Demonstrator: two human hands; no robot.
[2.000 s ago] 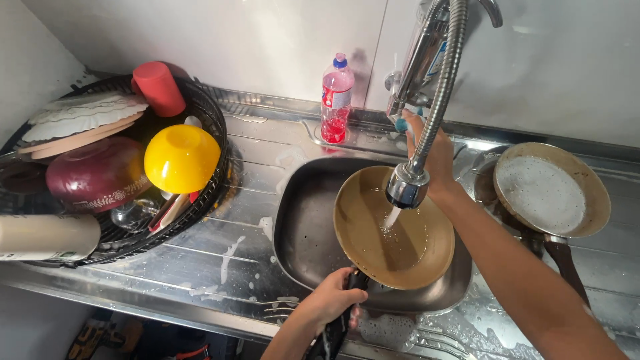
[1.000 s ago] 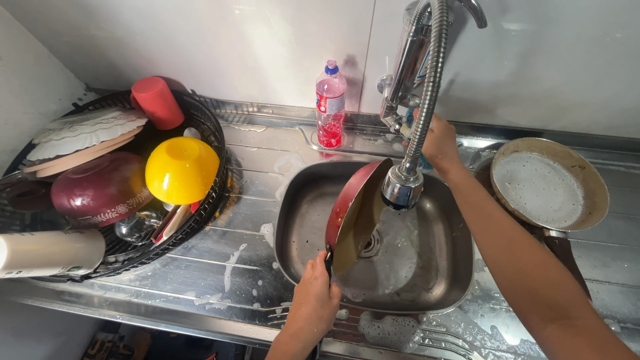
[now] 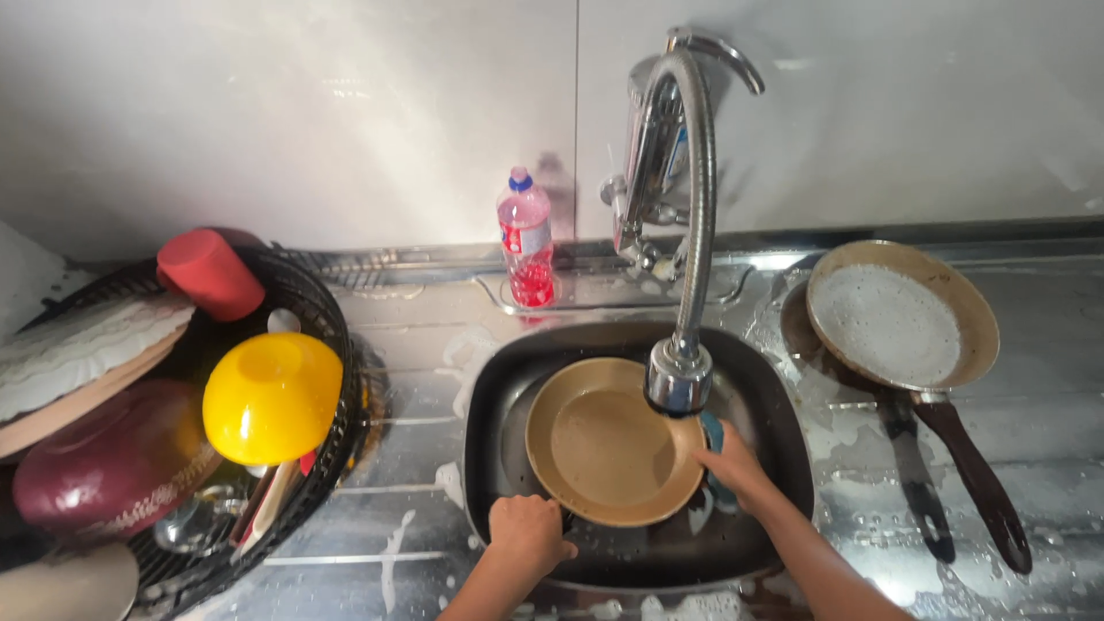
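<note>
A tan-lined frying pan (image 3: 604, 448) lies face up in the basin of the steel sink (image 3: 517, 362), with a little liquid inside. My left hand (image 3: 528, 535) is closed at the pan's lower left, where its handle begins; the handle is mostly hidden by the hand. At the pan's right rim, my right hand (image 3: 733, 461) holds a blue-green sponge (image 3: 714, 433) against the edge. The faucet's chrome spray head (image 3: 679, 379) hangs over the pan's right side, and no stream shows below it.
At left, a black dish rack (image 3: 341, 371) holds a yellow bowl (image 3: 274, 398), a maroon bowl (image 3: 112, 461), a red cup (image 3: 211, 274) and plates. A bottle of red liquid (image 3: 526, 241) stands behind the basin. On the right rests a second frying pan (image 3: 893, 315) with suds.
The pan has gone from tilted on its side to lying face up in the basin. My right hand has come down from the faucet valve to the pan's rim. The water stream seen earliest is gone.
</note>
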